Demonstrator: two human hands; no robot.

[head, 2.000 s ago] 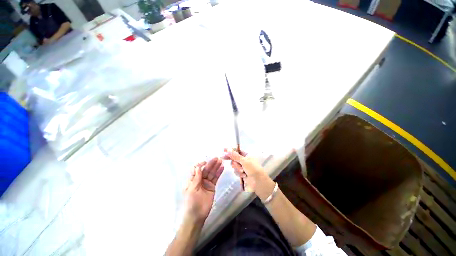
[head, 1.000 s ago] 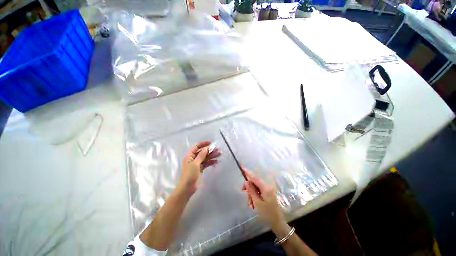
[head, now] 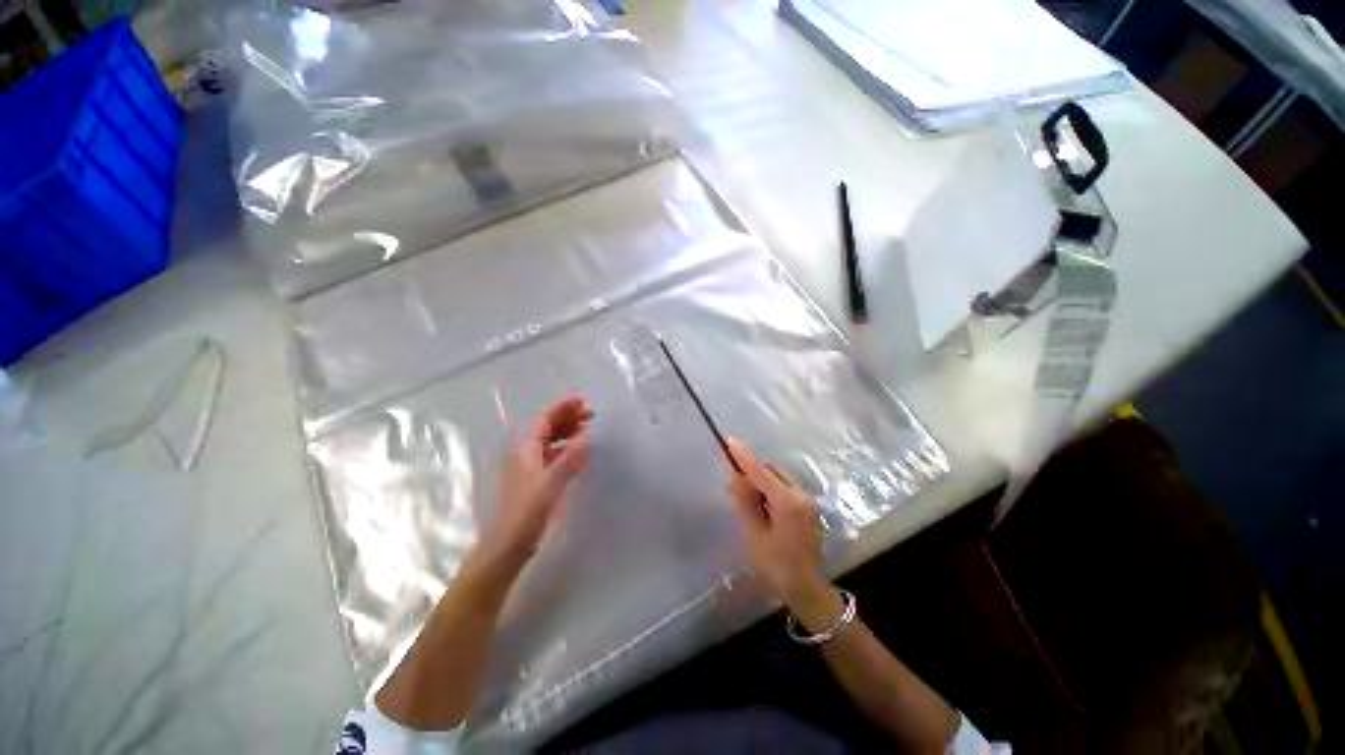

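Clear plastic bags (head: 443, 354) lie flat in a stack in front of me. My right hand (head: 779, 531) holds a thin dark stick (head: 696, 395), pointing up and left. Its tip is at a small clear patch with faint print, like a label (head: 649, 387), which appears to lie on the top bag; whether the tip touches it I cannot tell. My left hand (head: 539, 479) is left of the patch, over the bags, fingers bent and thumb apart, slightly blurred, with nothing visible in it.
A black pen-like tool (head: 853, 254) and a label holder (head: 981, 244) with a printed strip (head: 1074, 347) are right. White sheets (head: 944, 59) lie behind, a blue crate (head: 89, 177) left, a thin loop (head: 185, 406) near it. A brown bin (head: 1121, 575) stands below the table edge.
The view has shifted. My left hand has moved down from the stick tip, and the white piece in its fingers is gone. A faint printed patch now shows by the tip.
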